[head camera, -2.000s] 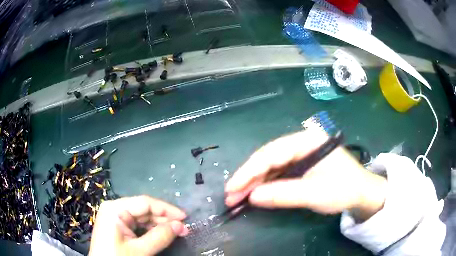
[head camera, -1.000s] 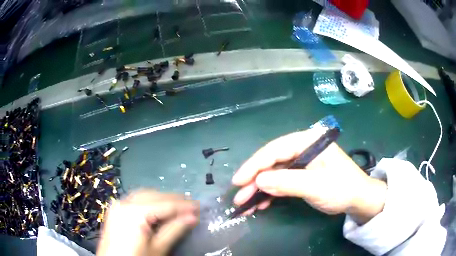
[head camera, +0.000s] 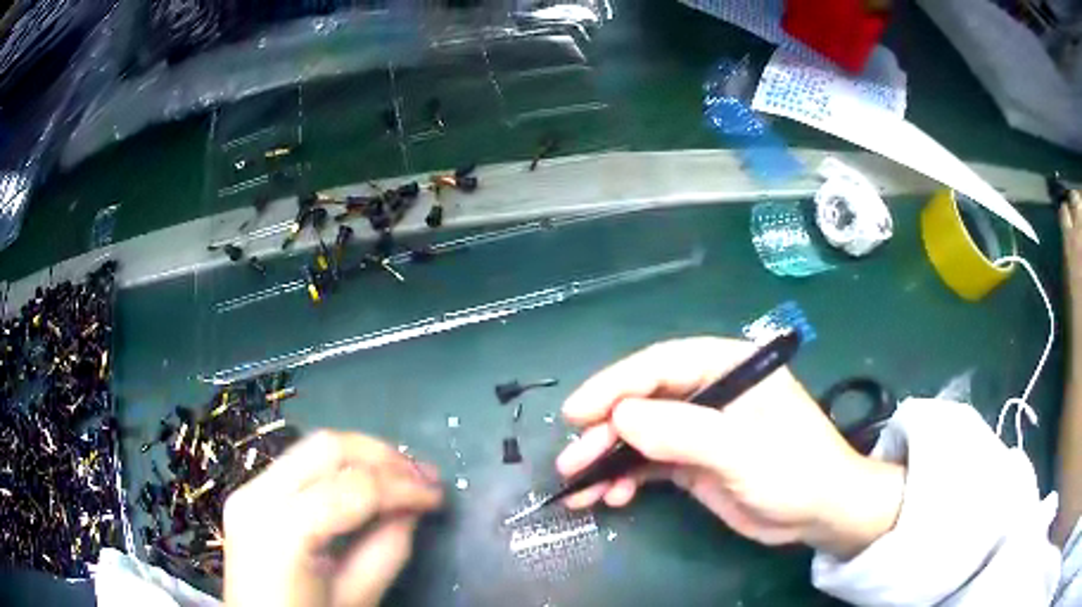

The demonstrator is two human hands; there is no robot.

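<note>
My right hand (head camera: 712,445) holds dark tweezers (head camera: 724,385) like a pen, their tips down at the upper left edge of a small clear-whitish label sheet (head camera: 555,543). My left hand (head camera: 326,516) is left of the sheet, thumb and fingers close together and slightly blurred; whether it pinches a part cannot be made out. A black part with a thin tail (head camera: 522,389) and a small black block (head camera: 511,451) lie on the green mat above the sheet. Tiny white specks lie around them. A loose pile of black and gold parts (head camera: 214,457) lies left of my left hand, partly behind it.
More parts fill the far left (head camera: 53,415). A clear tray (head camera: 451,320) with scattered parts (head camera: 380,208) lies over a pale strip. A white roll (head camera: 852,208), yellow tape (head camera: 963,247), printed paper (head camera: 831,85), red object (head camera: 837,30), white cord and black scissors handles (head camera: 857,403) are at right. Another person's arm shows at the right edge.
The tweezers' tips have moved to the sheet's upper left edge. My left hand was at the sheet two seconds ago and is now away to its left. The view has shifted slightly.
</note>
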